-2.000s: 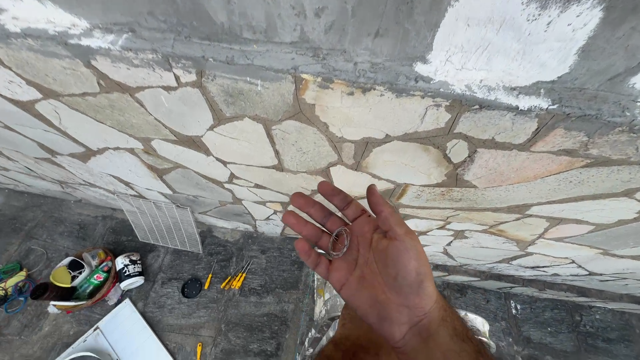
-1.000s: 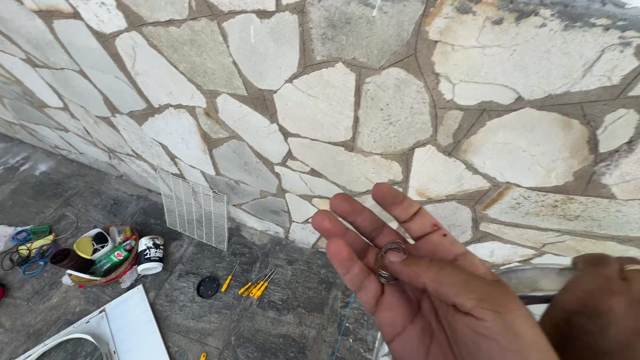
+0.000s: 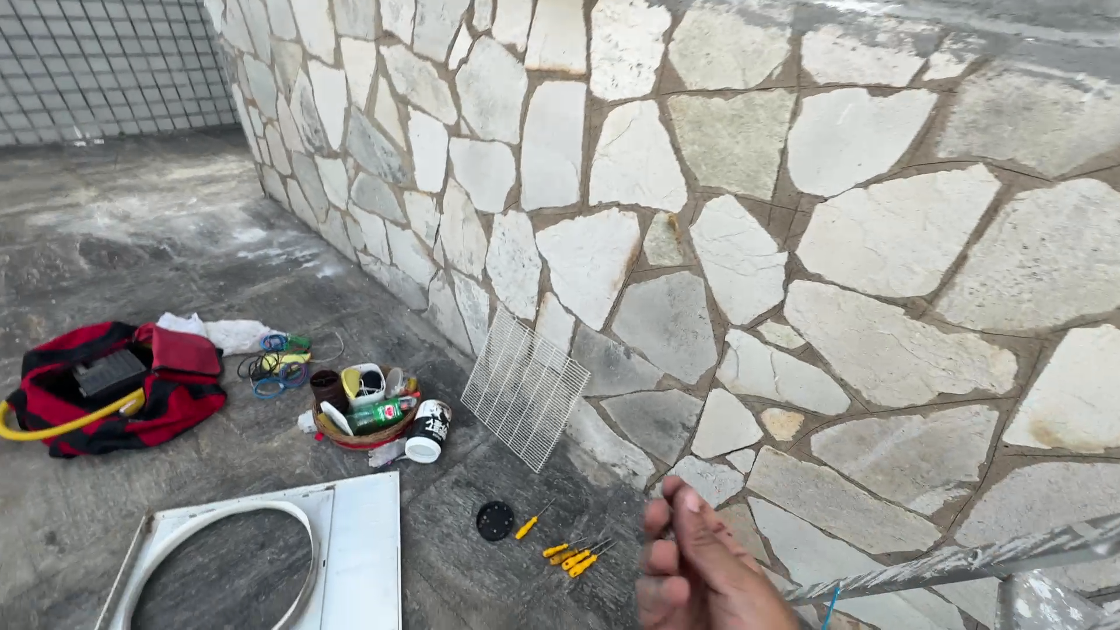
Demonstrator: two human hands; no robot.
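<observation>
My right hand (image 3: 700,560) is at the lower centre right, palm turned left, with its fingers curled and the thumb against them. The small metal ring seen in it earlier is hidden now by the fingers. Left of the hand, on the dark stone floor, lie several yellow-handled screwdrivers (image 3: 577,558), one more yellow-handled screwdriver (image 3: 527,527) and a round black disc (image 3: 495,521). A white wire grid (image 3: 525,389) leans against the stone wall. My left hand is not in view.
A wicker basket (image 3: 363,437) holds a green bottle and other items, beside a black and white tub (image 3: 429,431). Further left are coiled cords (image 3: 278,372) and a red and black bag (image 3: 188,394). A white panel (image 3: 363,551) has a round opening. A paint-marked metal bar (image 3: 954,560) crosses lower right.
My right hand, open with a metal ring on it two seconds ago, has closed its thumb and fingers. The view has swung left, bringing in the whole bag and a tiled wall.
</observation>
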